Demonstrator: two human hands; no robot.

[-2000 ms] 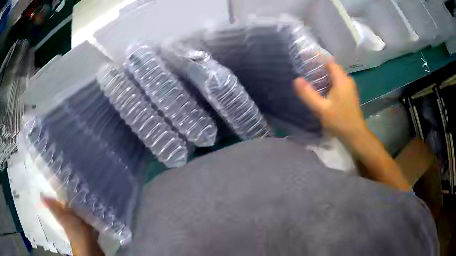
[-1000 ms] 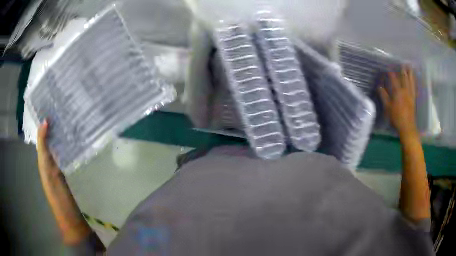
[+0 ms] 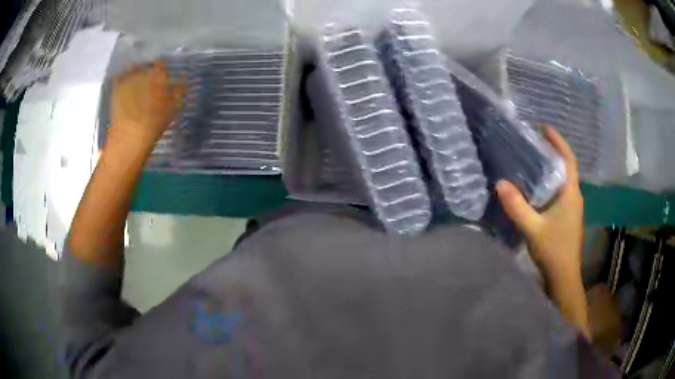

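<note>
My left hand (image 3: 144, 104), blurred, lies on a ribbed cushion (image 3: 240, 111) that lies flat in a white box at the left; its fingers look bent and I cannot tell whether they grip. My right hand (image 3: 544, 200) grips the lower end of a dark-faced air cushion (image 3: 511, 141), thumb on the near side. Two clear ribbed cushions (image 3: 381, 137) (image 3: 444, 126) stand edge-up and tilted in the middle, leaning near my body, over a white box (image 3: 300, 159). Another ribbed cushion (image 3: 566, 111) lies in a box at the right.
The green bench edge (image 3: 203, 194) runs across in front of me. White sheets (image 3: 59, 133) lie fanned at its left end. Crumpled clear plastic (image 3: 44, 44) is at the upper left. Rack tubes (image 3: 644, 303) show at the lower right, and shiny floor (image 3: 174, 255) below the bench.
The left cushion has gone from raised and tilted to flat in the left box, with my left hand over it. My right hand has moved from the right box to the dark-faced cushion.
</note>
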